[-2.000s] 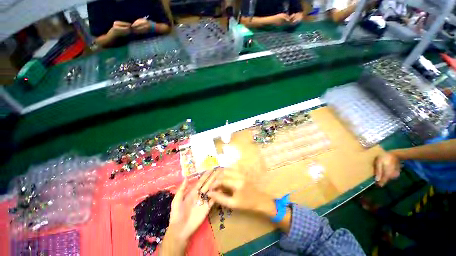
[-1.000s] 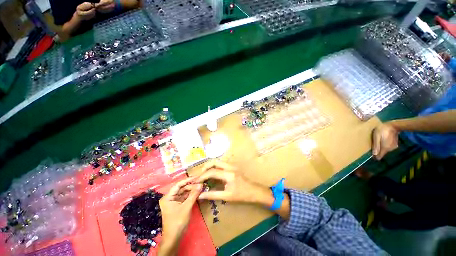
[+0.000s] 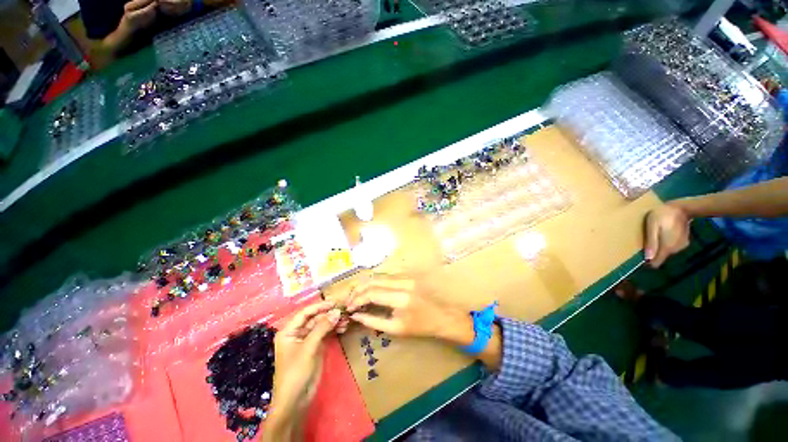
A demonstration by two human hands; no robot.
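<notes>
My left hand and my right hand meet at the fingertips over the seam between the red mat and the tan board. They pinch a tiny electronic part, mostly hidden by the fingers. A heap of black parts lies on the red mat left of my left hand. Several small dark pieces lie spaced out on the tan board below my right hand. A blue strap is on my right wrist.
Partly filled clear trays lie on the red mat and tan board. A white bottle and white box stand behind my hands. Tray stacks are at far left and right. Another person's hand rests at the board's right edge.
Since two seconds ago my left hand has turned from a flatter, open pose to a fingertip pinch against my right hand. The camera view has shifted, so the bench appears higher and further left.
</notes>
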